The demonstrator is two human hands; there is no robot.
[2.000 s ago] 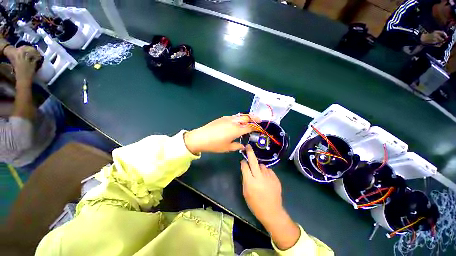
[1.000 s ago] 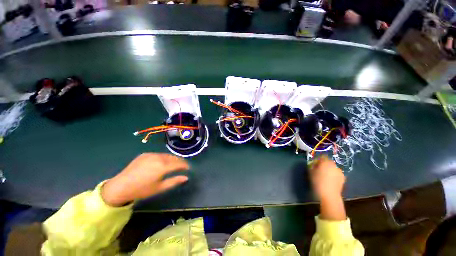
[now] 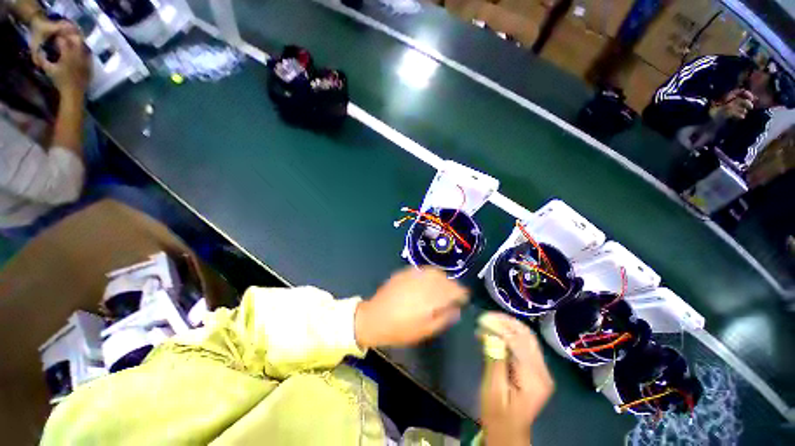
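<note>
My left hand (image 3: 414,308) is over the bench in front of the nearest camera housing (image 3: 443,241), clear of it, with fingers bent together. My right hand (image 3: 519,370) is to its right, thumb and fingers drawn together; pale yellow covers show on its fingertips. Both hands are blurred, and I cannot tell whether a thin piece is between their fingers. The nearest housing has its white bracket (image 3: 464,187) away from me and red, orange and yellow leads out to its left. Three more housings (image 3: 530,277) stand in a row to the right, coloured leads in their dark openings.
A tangled pile of whitish loops (image 3: 697,409) lies beyond the row at lower right; another pile (image 3: 202,63) is at upper left. Black modules (image 3: 307,91) sit far back. A carton of housings (image 3: 96,235) is at my left. A person (image 3: 44,165) works at left, another (image 3: 710,109) across the bench.
My view has turned away and back. My right hand has left the right end of the row and is now near my left hand. The housings seem to have stayed put.
</note>
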